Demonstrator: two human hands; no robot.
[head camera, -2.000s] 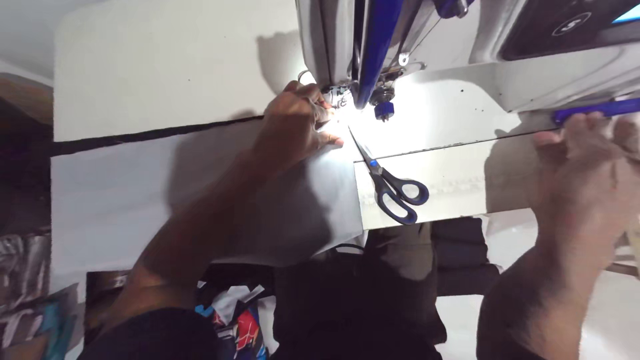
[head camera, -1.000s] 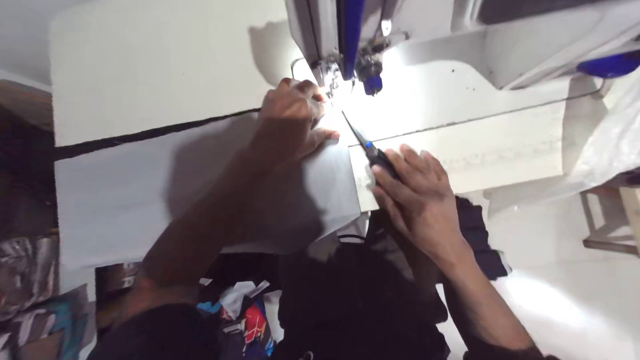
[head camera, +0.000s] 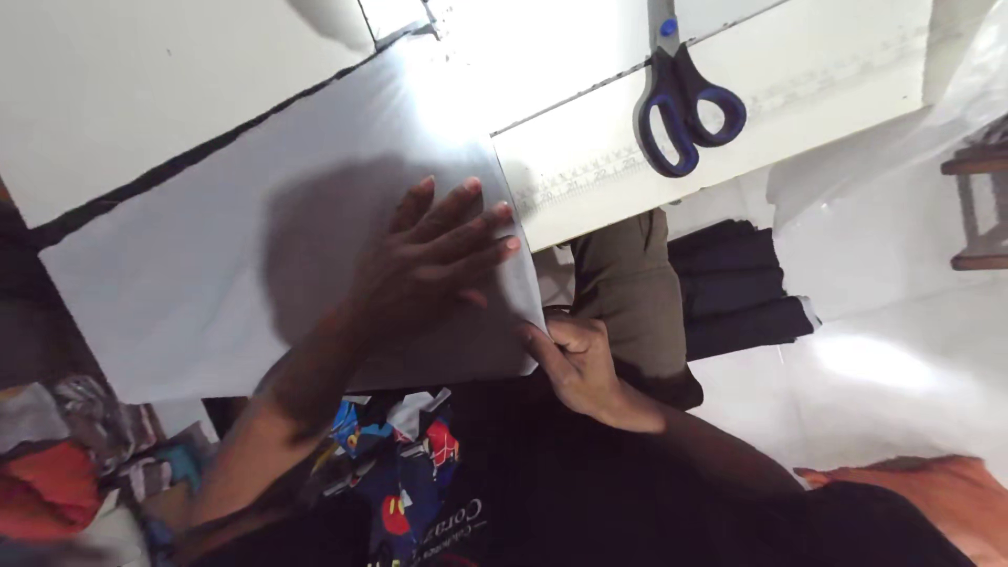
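A white fabric piece (head camera: 197, 236) with a black strip (head camera: 236, 134) along its far edge lies over the sewing table's front. My left hand (head camera: 441, 252) rests on it, fingers spread, near its right side. The fabric's near right corner is pinched between the thumb and fingers of my right hand (head camera: 579, 358), beside the table's front edge. Scissors (head camera: 681, 110) with black and blue handles lie on the table, right of the fabric, over a printed ruler scale (head camera: 583, 185). At the top, only a small part of the sewing machine (head camera: 429, 12) shows, in bright light.
Folded dark cloth (head camera: 732, 287) is below the table, right of my legs. Piled garments and scraps (head camera: 51, 480) are at lower left, with orange cloth (head camera: 929, 500) at lower right. A wooden stool (head camera: 972, 209) and clear plastic sheeting (head camera: 866, 181) are at the right.
My right hand has let go of the scissors and taken the fabric's near corner. My left hand has come away from the needle area onto the fabric. The view has shifted strongly.
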